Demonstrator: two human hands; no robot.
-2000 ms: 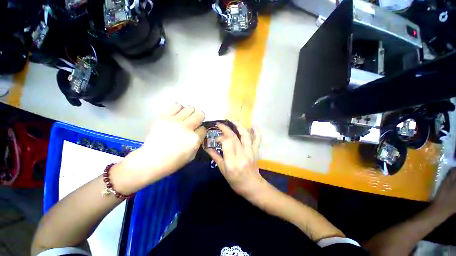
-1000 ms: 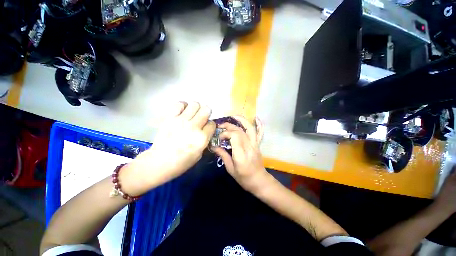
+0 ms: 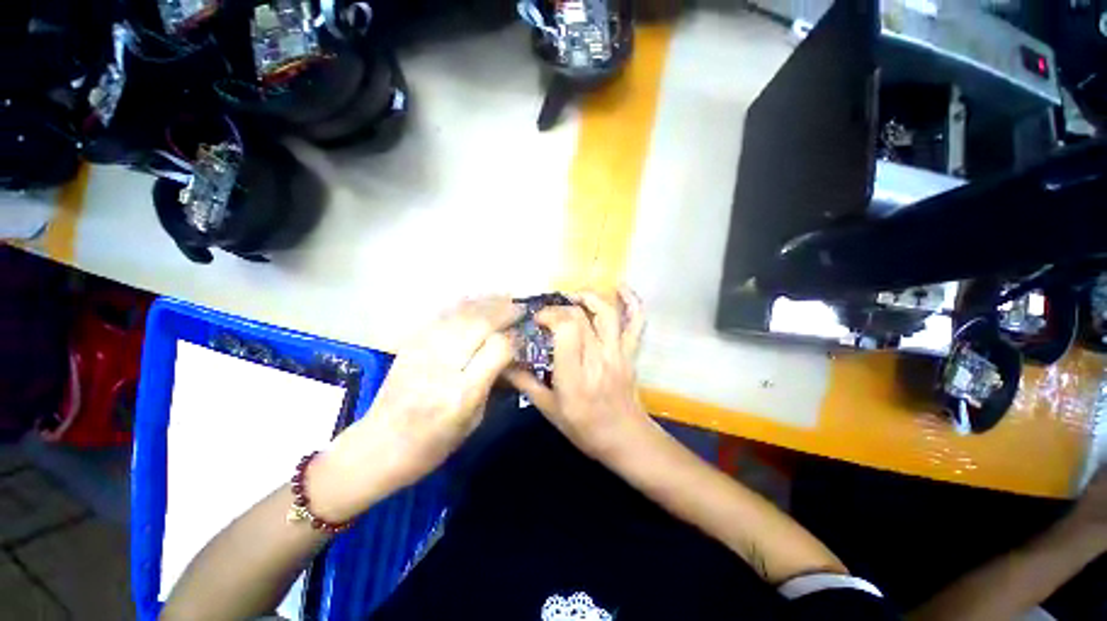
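A black camera housing with a silvery circuit board (image 3: 534,347) inside is between my two hands near the bench's front edge. My left hand (image 3: 443,382), with a dark red bead bracelet at the wrist, is at its left side with fingers on the board's rim. My right hand (image 3: 592,374) wraps the housing from the right, its fingers over the top. The fingers hide most of the housing. A small white part shows just below the board.
Black units (image 3: 213,194) crowd the bench at left; another unit (image 3: 583,43) stands at the top centre. The screw feeder (image 3: 959,61), its dark plate and a black driver barrel (image 3: 947,224) are at right. A blue bin (image 3: 152,449) holds white paper. Another person's forearm (image 3: 1032,564) shows lower right.
My left hand has lowered and its raised, curled fingers now lie flatter against the unit. My right hand keeps its hold. The view has shifted slightly, moving the bin rightward.
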